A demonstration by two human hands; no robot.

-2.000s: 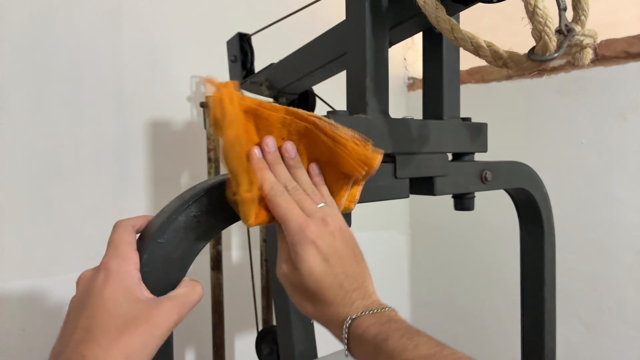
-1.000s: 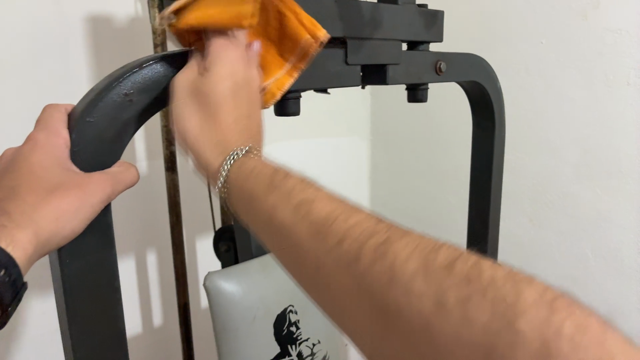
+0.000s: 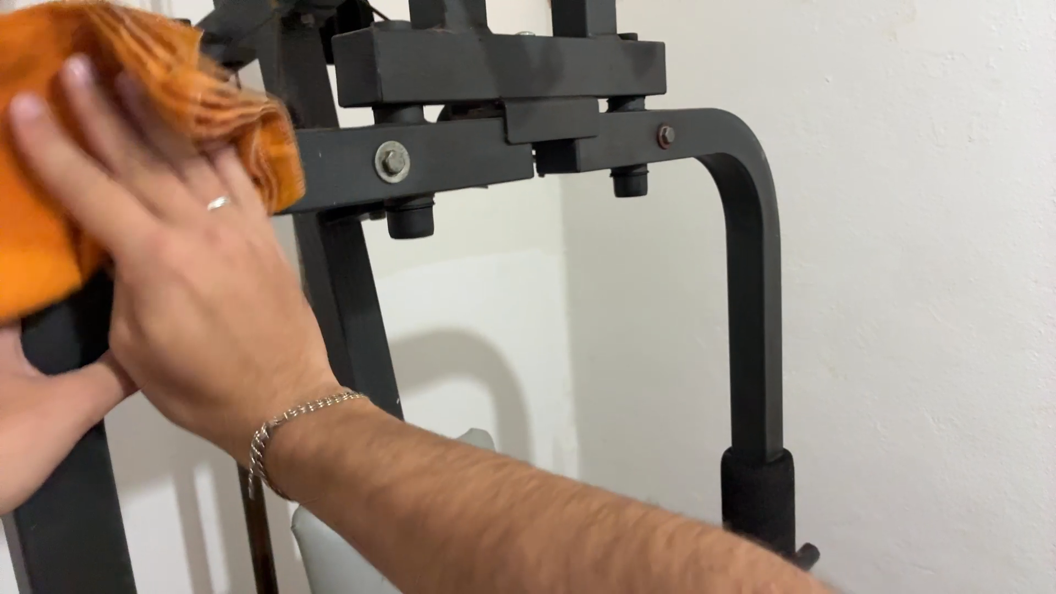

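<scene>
An orange cloth (image 3: 41, 190) lies bunched under my right hand (image 3: 206, 272), which presses it against the curved top of the left arm of a dark metal exercise machine. The fingers are spread over the fabric, and the cloth hides the bend beneath. At the left edge my left hand (image 3: 49, 421), partly out of view, is wrapped around the upright tube (image 3: 70, 495) of that arm, just below the cloth. Right of the cloth, the arm's horizontal bar (image 3: 462, 153) shows a bolt with a washer (image 3: 393, 162).
The machine's right arm (image 3: 755, 289) curves down to a black foam grip (image 3: 757, 499). A crossbeam (image 3: 520, 70) spans the top centre. Below my right forearm shows a light padded backrest (image 3: 338, 553). A pale wall (image 3: 907, 247) stands behind.
My right hand and the cloth have moved left and down along the bar onto the curved part of the arm. My left hand has stayed on the tube. The view has shifted.
</scene>
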